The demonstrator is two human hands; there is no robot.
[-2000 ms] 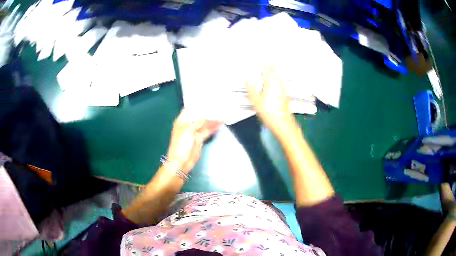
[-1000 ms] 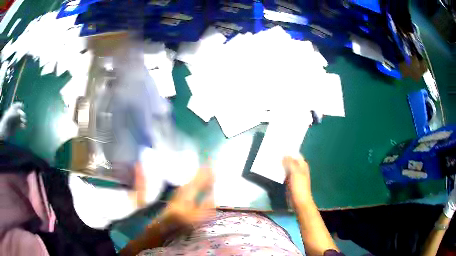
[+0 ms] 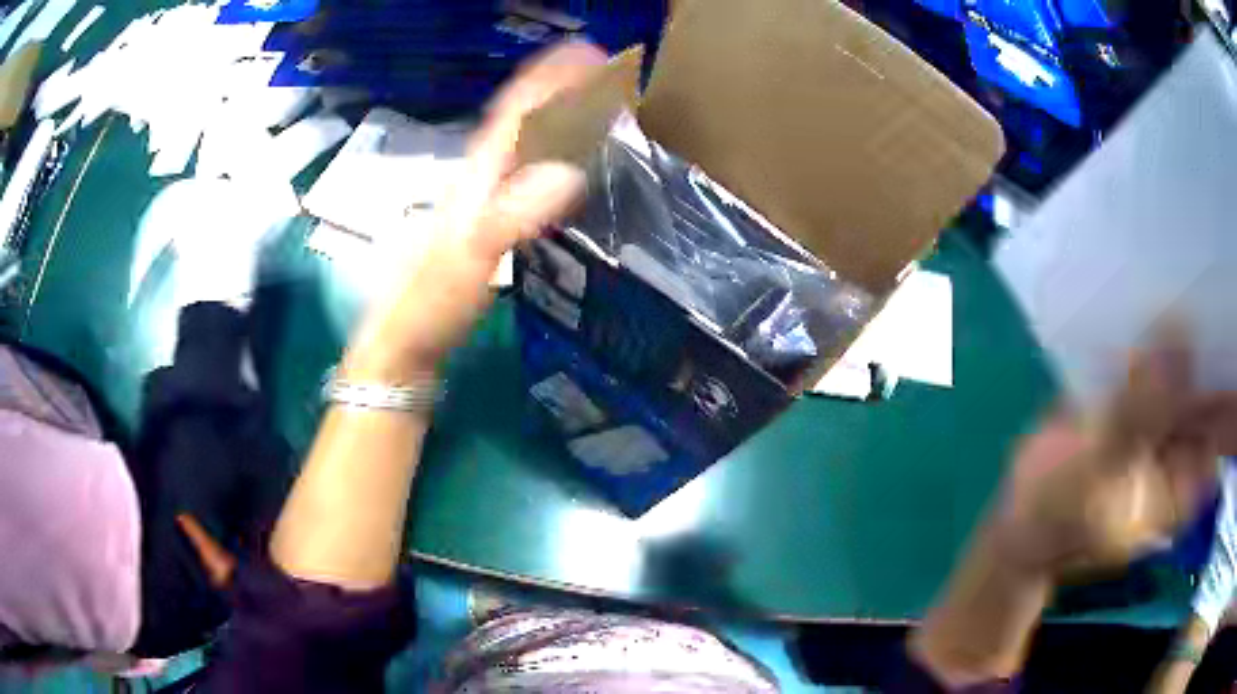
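A blue and black retail box (image 3: 597,393) stands tilted in the middle of the picture. Its large brown lid flap (image 3: 828,109) is open at the back. Clear wrinkled film over a dark item (image 3: 692,237) shows inside. My left hand (image 3: 468,203) is at the box's left end, fingers and thumb around a small brown side flap (image 3: 586,115). My right hand (image 3: 1112,475) is blurred at the right and holds a pale grey-white sheet (image 3: 1140,231), partly cut off by the picture's edge. Its exact finger placement is unclear.
White papers (image 3: 394,170) lie on the green bench (image 3: 868,515) behind and left of the box. More white papers are heaped at the upper left. Blue cartons (image 3: 373,54) line the back. A person's pink and dark clothing (image 3: 61,502) is at the left. Another person's forearm shows at the lower right.
The open box now stands in front of me, covering much of the paper heap. My left hand has moved up to its flap. My right hand has moved far right with a pale sheet.
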